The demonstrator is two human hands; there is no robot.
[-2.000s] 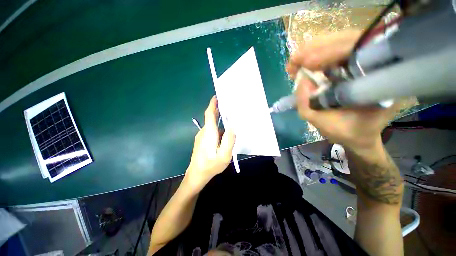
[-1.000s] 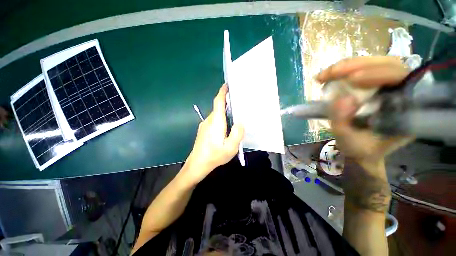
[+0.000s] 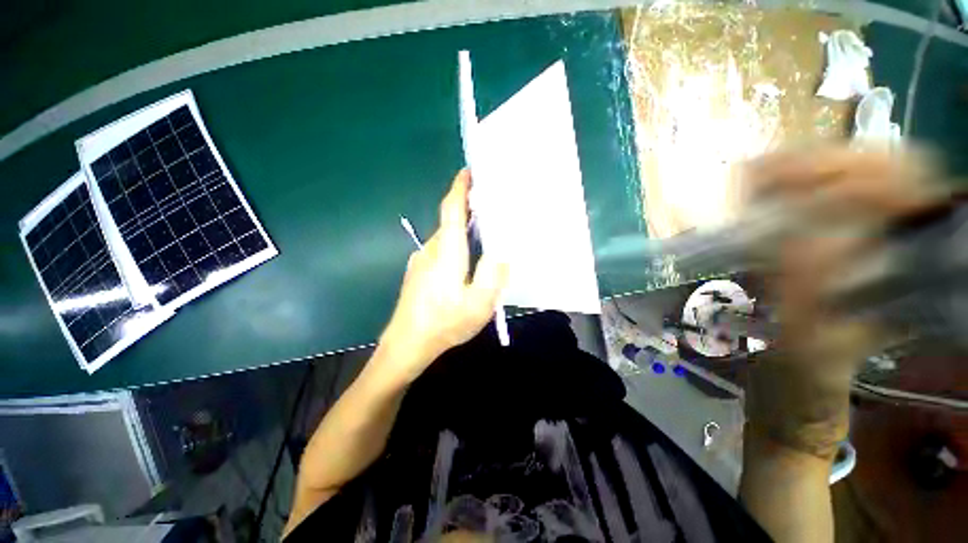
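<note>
A white panel back (image 3: 536,196) stands tilted on the green bench, joined in an open V with a second white sheet seen edge-on (image 3: 466,101). My left hand (image 3: 451,276) holds the edge-on sheet from its left side, thumb in front. A thin white cable end (image 3: 410,230) sticks out left of my fingers. My right hand (image 3: 839,233) is strongly blurred, right of the panel, closed around a blurred grey glue gun (image 3: 732,246). The gun's nozzle points left toward the white back; whether it touches is unclear.
Two solar panels (image 3: 180,202) lie overlapping at the left of the green bench (image 3: 329,138). A glue-covered cardboard mat (image 3: 690,106) lies at right, with crumpled white pieces (image 3: 844,66). A pale strip (image 3: 350,27) runs along the back. A white round item (image 3: 719,318) is below the bench edge.
A second solar panel has come into view at left since the first frame. My right hand and the gun have moved right, away from the white sheet. My left hand keeps its hold.
</note>
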